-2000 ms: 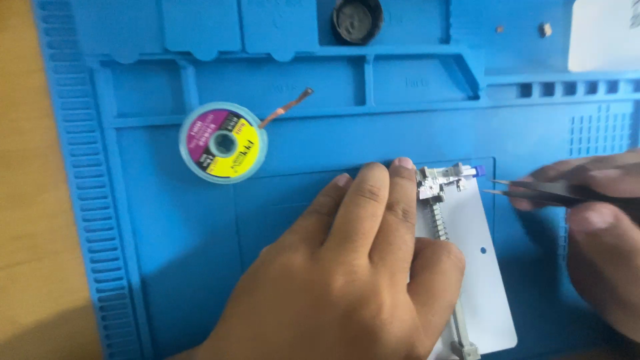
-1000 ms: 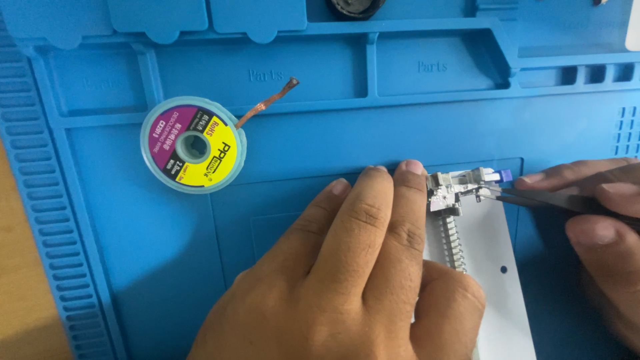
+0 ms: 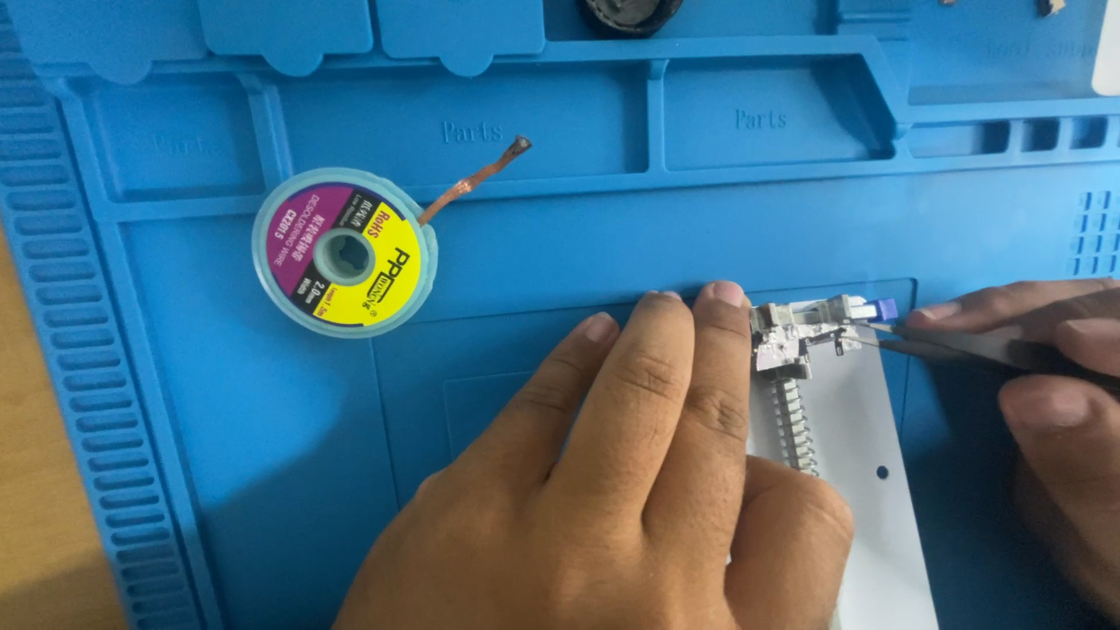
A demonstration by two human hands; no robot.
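A metal clamp fixture (image 3: 792,424) with a toothed rail lies on a white plate (image 3: 862,490). My left hand (image 3: 612,490) rests over its left side, fingertips near the top end, hiding much of the fixture; whether it grips anything is hidden. At the fixture's top end sits a small electronic board (image 3: 779,350) with silvery shielding, partly under my fingers. A dark pair of tweezers (image 3: 980,346) is held in my right hand (image 3: 1059,394), its tips at a small part on the board's right side. A blue-tipped piece (image 3: 884,309) sticks out just above the tips.
A spool of desoldering wire (image 3: 394,297) lies left of my left hand, with its copper braid (image 3: 472,182) sticking out up and right. Behind are the moulded compartments of the blue silicone work mat (image 3: 542,162). A round black container (image 3: 630,13) stands at the top edge.
My right hand has brought the tweezers left from beside the fixture to the board. My left hand has stayed over the fixture. The view has moved closer.
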